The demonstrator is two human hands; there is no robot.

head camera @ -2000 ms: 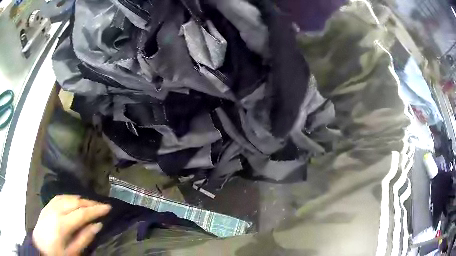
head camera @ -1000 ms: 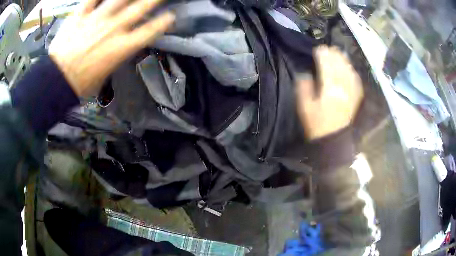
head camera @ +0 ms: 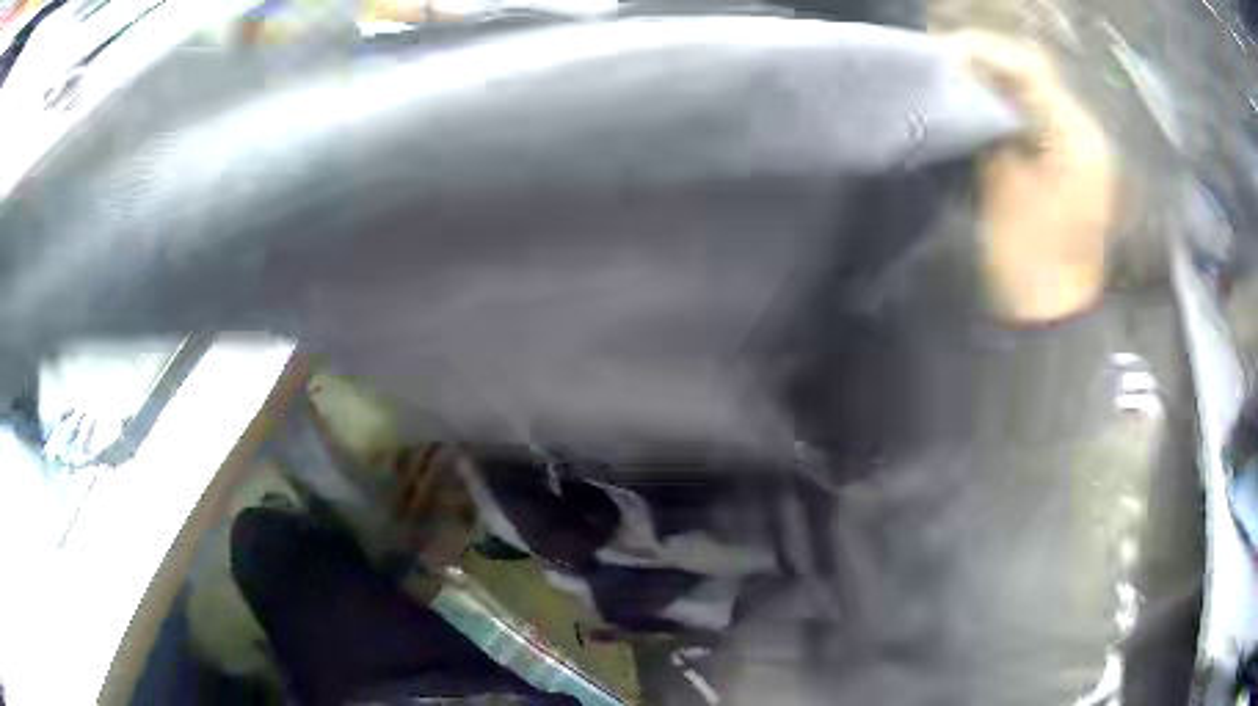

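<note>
A wide grey and black cloth panel [head camera: 607, 207] is stretched across the upper half of the view, strongly blurred. My right hand [head camera: 1051, 200] is at the panel's upper right corner, with the fingers closed on its edge. My left hand cannot be seen; the panel's left part runs out at the left rim. Below the panel, a crumpled heap of black and grey cloth pieces [head camera: 676, 559] lies over the lap, partly hidden by the panel.
The white table edge [head camera: 207, 483] curves down on the left. A teal checked strip [head camera: 517, 641] lies below the heap. A dark rounded thing [head camera: 324, 607] is at the lower left. The striped camouflage sleeve [head camera: 1124, 524] is on the right, blurred.
The grey panel is now lifted and spread over the heap. My right hand has moved to the right and up and holds its corner. My left hand has gone out of sight.
</note>
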